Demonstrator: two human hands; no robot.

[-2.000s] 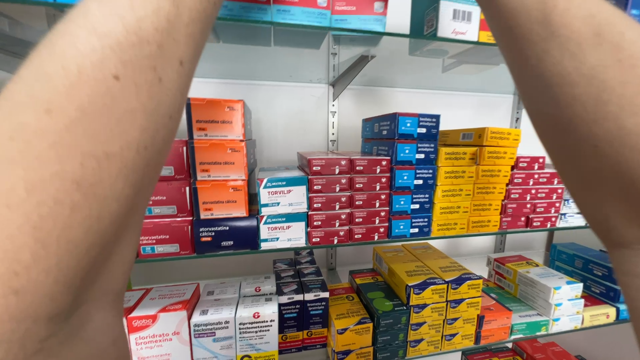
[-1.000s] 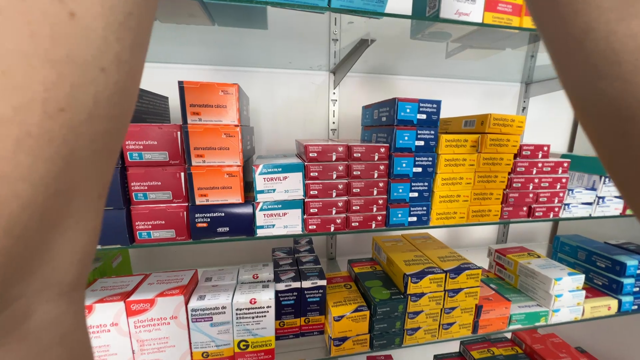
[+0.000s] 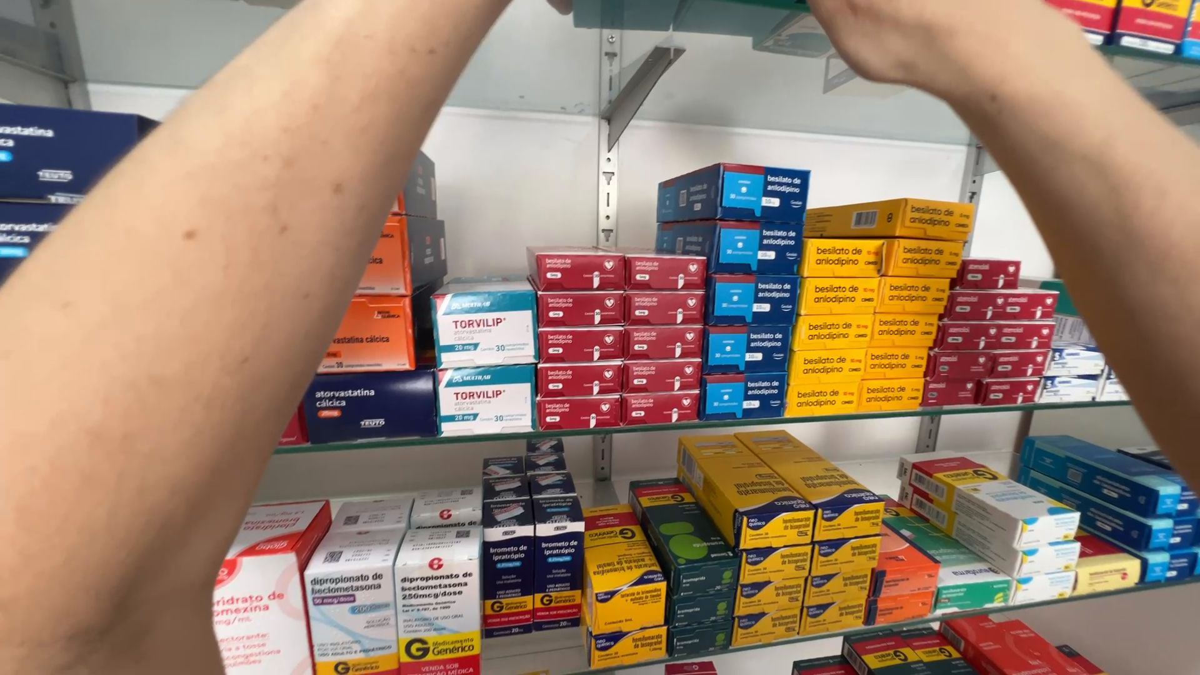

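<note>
Both forearms reach up past the top of the head view. My left hand is almost wholly above the frame, with only a bit of a fingertip at the top edge. The wrist and lower edge of my right hand (image 3: 867,42) show at the top right, beside the upper glass shelf (image 3: 722,17); its fingers are hidden, and what it holds cannot be told. Below them, the middle glass shelf (image 3: 581,433) bears stacked medicine boxes: white and teal boxes (image 3: 484,323), dark red boxes (image 3: 581,309), blue boxes (image 3: 750,298) and yellow boxes (image 3: 839,295).
Orange boxes (image 3: 382,333) and dark blue boxes (image 3: 370,405) stand behind my left forearm. A lower shelf (image 3: 647,661) carries white cartons (image 3: 439,600), green cartons (image 3: 689,553) and more yellow cartons (image 3: 773,562). A metal bracket (image 3: 642,94) supports the upper shelf.
My right hand's wrist has come into view at the top, where earlier only the forearm showed. The upper shelf's boxes near the centre have left view as the view shifted.
</note>
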